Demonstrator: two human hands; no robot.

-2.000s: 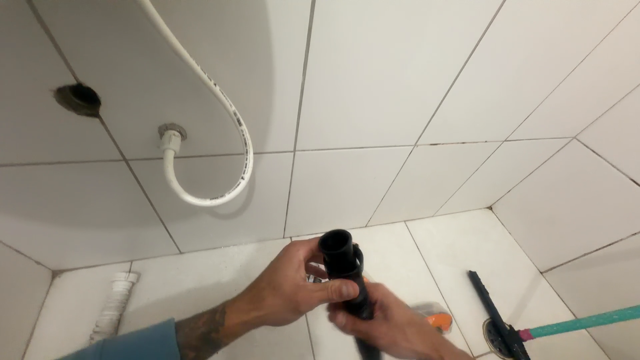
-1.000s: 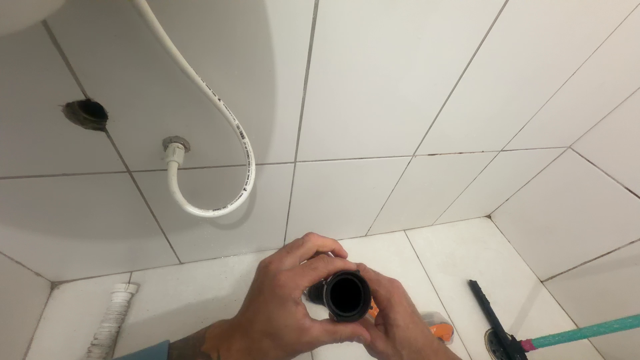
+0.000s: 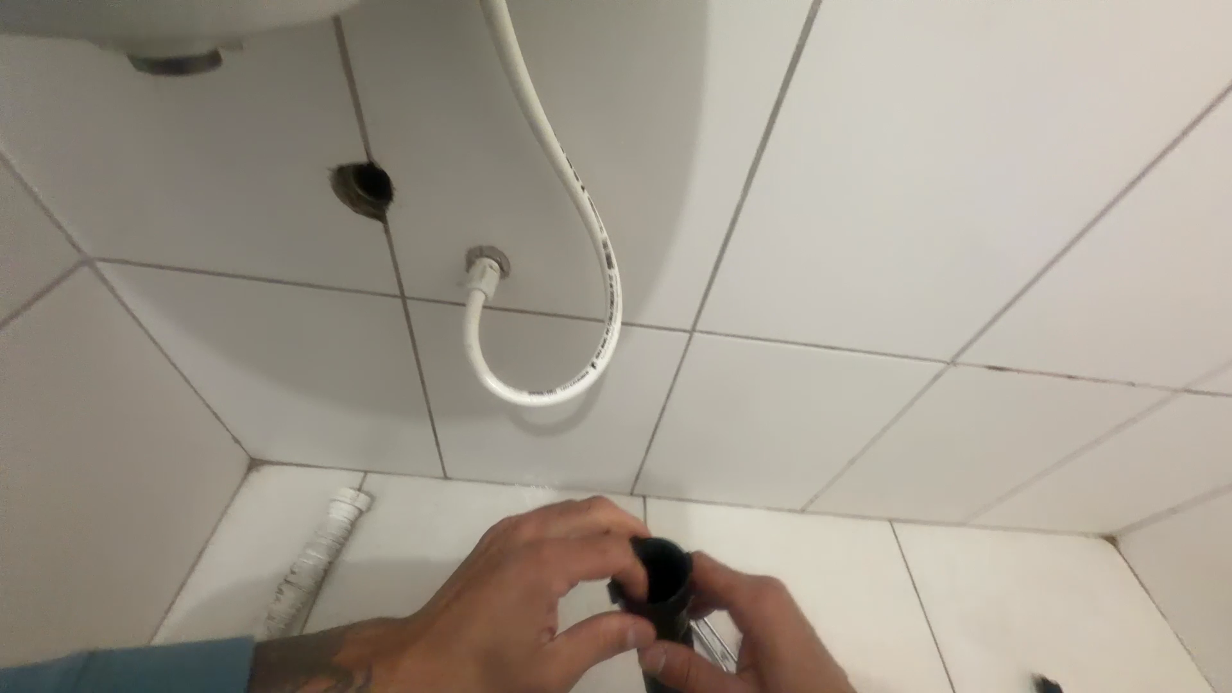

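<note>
Low in the head view, both of my hands are on a black plastic pipe fitting [image 3: 664,577], whose round open end faces up. My left hand [image 3: 539,597] grips it from the left, fingertips at its rim and thumb on its near side. From the right, my right hand [image 3: 760,626] holds it with thumb and fingers just below the rim. The lower part of the fitting runs out of the frame. A thin shiny metal piece [image 3: 714,643] shows behind it, partly hidden by my right hand.
A white flexible hose [image 3: 616,308] loops from a wall connection [image 3: 488,262]. Left of it is a round hole [image 3: 364,190] in the tiled wall. A basin underside with its drain outlet [image 3: 175,63] hangs above. A white corrugated drain pipe [image 3: 313,563] lies on the floor tiles.
The fitting's open end faced the camera a second ago and now tilts upward, with my left fingertips at its rim. The view has shifted left and up, bringing the drain outlet into sight.
</note>
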